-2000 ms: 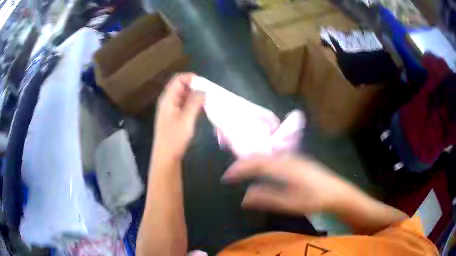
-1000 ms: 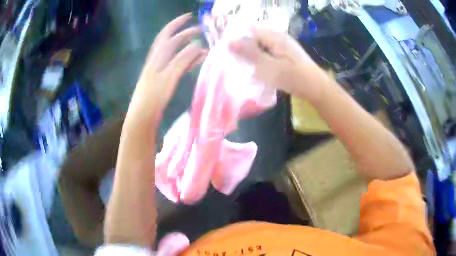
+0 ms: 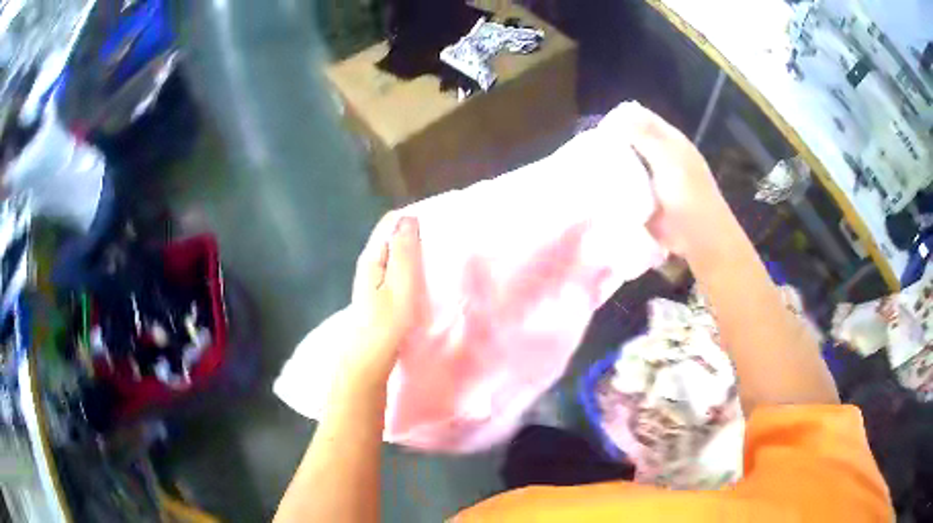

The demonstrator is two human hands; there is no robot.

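A shiny pale pink garment is held up in the air in front of me, spread between both hands. My left hand holds it at its left part, with cloth also showing to the left of my wrist. My right hand grips its upper right corner, the fingers partly hidden by the cloth. The garment's lower edge hangs free.
A brown carton with a dark cloth and a white printed piece on it stands ahead. A red crate is at left. A blue-rimmed container of floral cloth is at lower right. A table edge runs at right.
The pink garment, bunched and hanging from my right hand a second ago, is now spread wide. My left hand, then open beside it, now holds it. My right hand has moved right; the view has turned.
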